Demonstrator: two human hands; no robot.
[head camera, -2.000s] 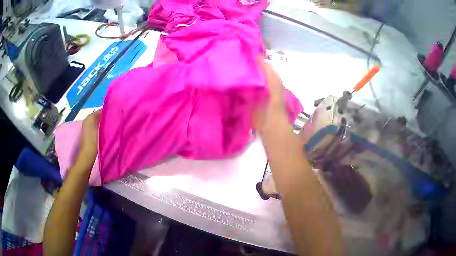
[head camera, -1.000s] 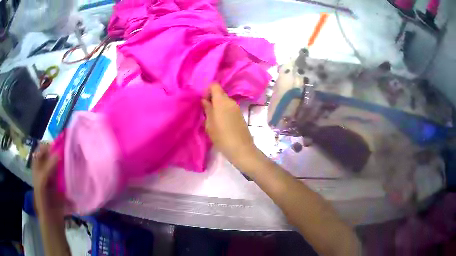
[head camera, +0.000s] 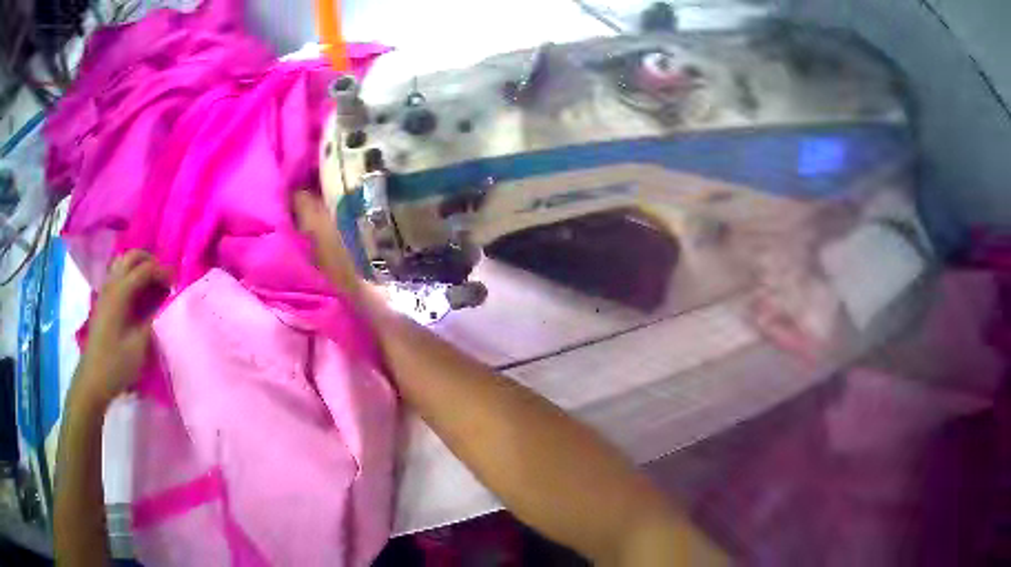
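Observation:
The hot-pink garment (head camera: 211, 166) lies in a loose heap on the table left of the sewing machine. A paler pink part of it (head camera: 261, 388) hangs down in front, towards the table's front edge. My left hand (head camera: 131, 316) is at the heap's left side with bent fingers gripping the cloth. My right hand (head camera: 316, 222) is at the heap's right side beside the needle area; its fingers are partly hidden in the cloth, so its grip cannot be told. The presser foot area (head camera: 427, 299) is brightly lit, right of my right forearm.
The cream sewing machine (head camera: 588, 166) with a blue stripe stands to the right. An orange stick (head camera: 332, 33) stands behind its head. A pale card (head camera: 876, 271) is at the machine's right end. More pink cloth (head camera: 920, 410) lies at lower right. A blue strip (head camera: 40, 343) is at far left.
The view has swung right, towards the machine. The garment has been turned, and its paler side now spreads in front. My left hand has moved up from the tube's open end; my right forearm crosses beside the needle.

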